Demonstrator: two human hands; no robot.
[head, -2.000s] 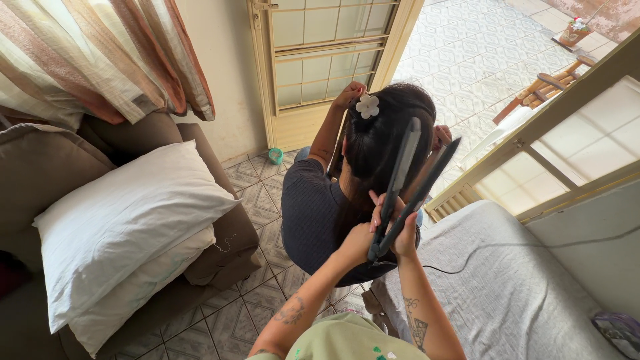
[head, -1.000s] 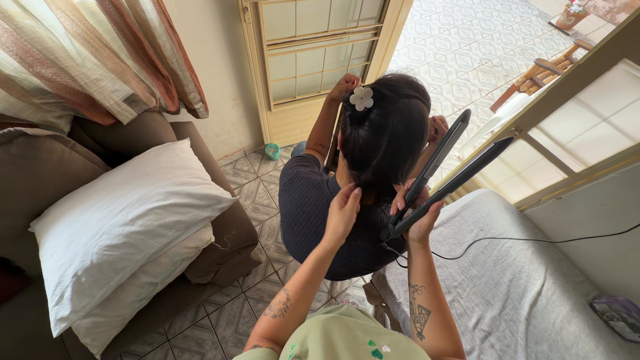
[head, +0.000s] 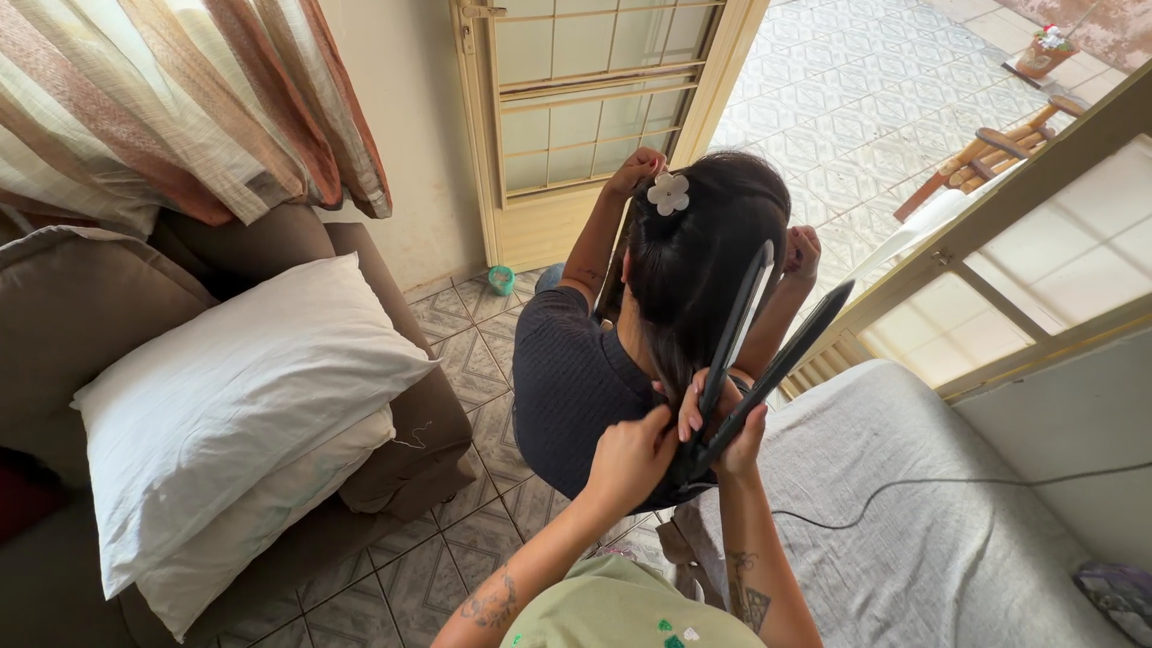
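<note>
A hair straightener [head: 781, 369] with black arms is in my right hand [head: 742, 432], its two plates spread apart and pointing up past the right side of a seated person's head. My left hand [head: 633, 457] is closed at the lower end of the person's dark hair [head: 702, 261], just left of the straightener's handle; its fingertips are partly hidden, but it appears to pinch a strand. A white flower-shaped clip [head: 669, 194] sits on the hair. The person, in a dark top [head: 571, 387], faces away from me with both hands raised beside the head.
White pillows [head: 243, 387] lie on a brown sofa [head: 360, 234] at left. A cloth-covered surface [head: 909, 495] stands at right, with the power cord [head: 909, 481] running over it. An open door [head: 594, 99] and a green container [head: 501, 280] on the tiled floor are ahead.
My left hand has moved right and down from beside the person's neck toward the straightener. The straightener has shifted left, in front of the right side of the hair.
</note>
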